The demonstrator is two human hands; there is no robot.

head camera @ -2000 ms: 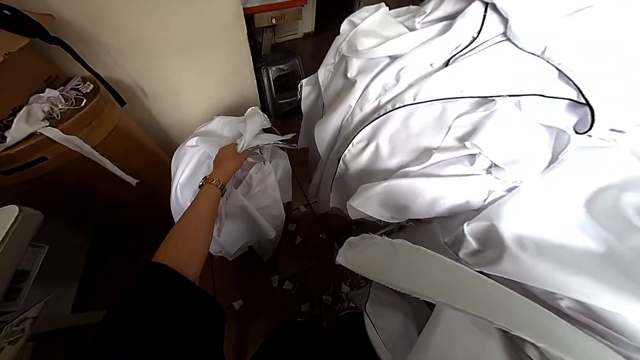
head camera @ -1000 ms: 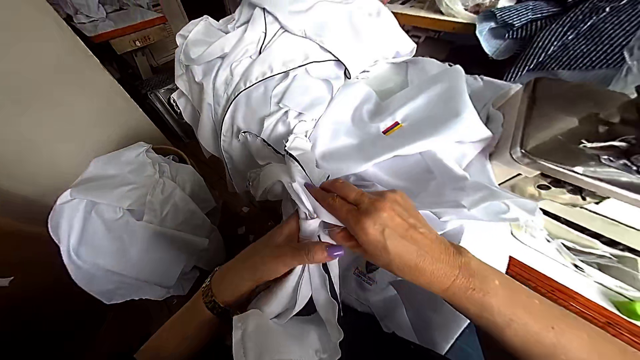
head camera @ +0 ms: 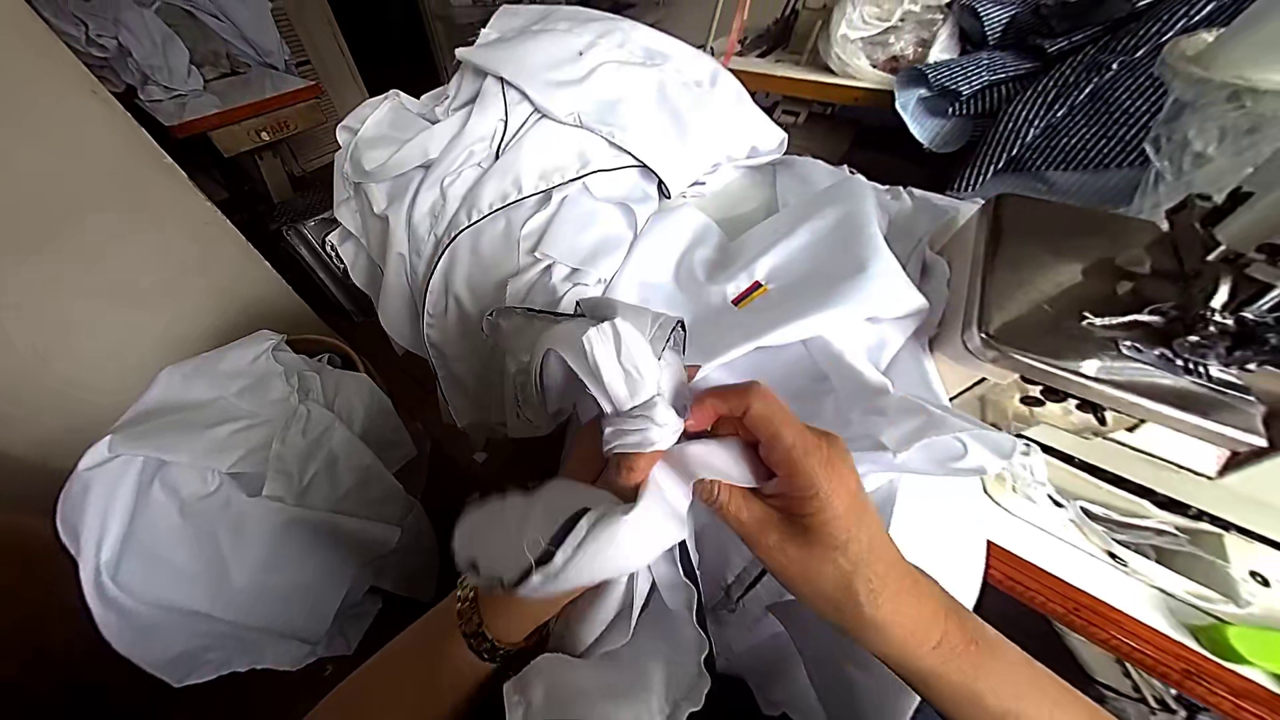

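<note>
White fabric strips (head camera: 640, 425), gathered into a knot-like bunch, lie between my two hands in front of me. My right hand (head camera: 790, 480) grips a band of this cloth between thumb and fingers. Partly covered by the folds, my left hand (head camera: 625, 470) holds the bunch from below, a patterned bracelet on its wrist. Loose ends with dark edging hang beneath. Behind the hands lies a large heap of white garments (head camera: 560, 230) with black piping. A white cloth with a small multicoloured tab (head camera: 748, 293) spreads to its right.
Left, white cloth (head camera: 240, 510) fills or covers a round container by the wall (head camera: 130, 260). Right, a metal tray (head camera: 1070, 270) with dark and light scraps rests on a sewing table with a reddish edge (head camera: 1100, 630). Striped dark fabric (head camera: 1070, 100) and a plastic bag (head camera: 885, 40) lie behind.
Two seconds ago my left hand was at the white cloth on the left; since then both hands have come together on the strips. In the last second the strips have become a knotted bunch.
</note>
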